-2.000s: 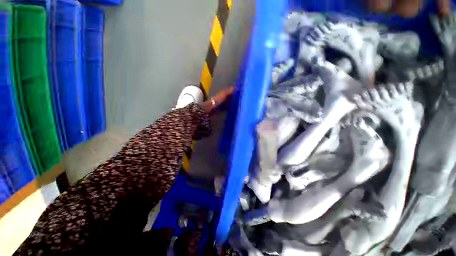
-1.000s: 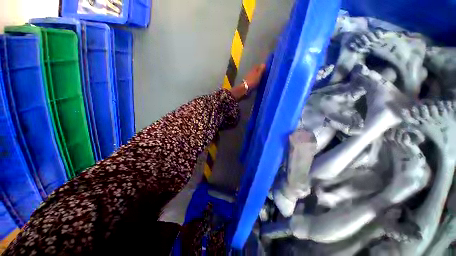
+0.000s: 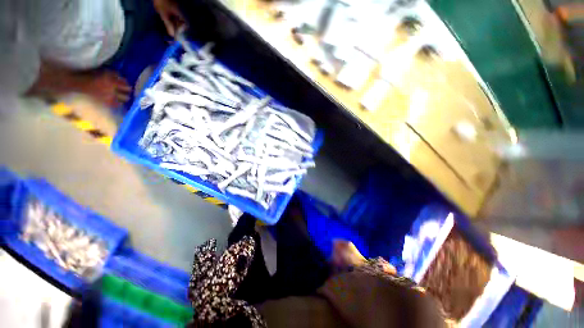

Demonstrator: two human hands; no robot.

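Note:
A blue parts crate (image 3: 246, 208) heaped with pale grey moulded limbs (image 3: 218, 128) lies low in front of me, beside the bench. My right hand (image 3: 348, 254) is small and blurred at the bottom centre, beside a blue surface; its fingers and any hold are unclear. My left arm shows as a floral sleeve at the bottom, but no left hand can be made out. Another person's hands are at the far left end of the crate.
The tan bench (image 3: 442, 138) runs diagonally at right, with blurred parts and a thin stick (image 3: 438, 152). A small-parts bin (image 3: 458, 272) holds brown pieces at lower right. Another crate of limbs (image 3: 64, 240) and a green crate (image 3: 144, 298) are at lower left. Yellow-black tape crosses the floor.
The view has swung from a close look into a crate to a wider view with the bench. A limb crate now appears farther off. My left hand, earlier against the crate's outer side, no longer shows.

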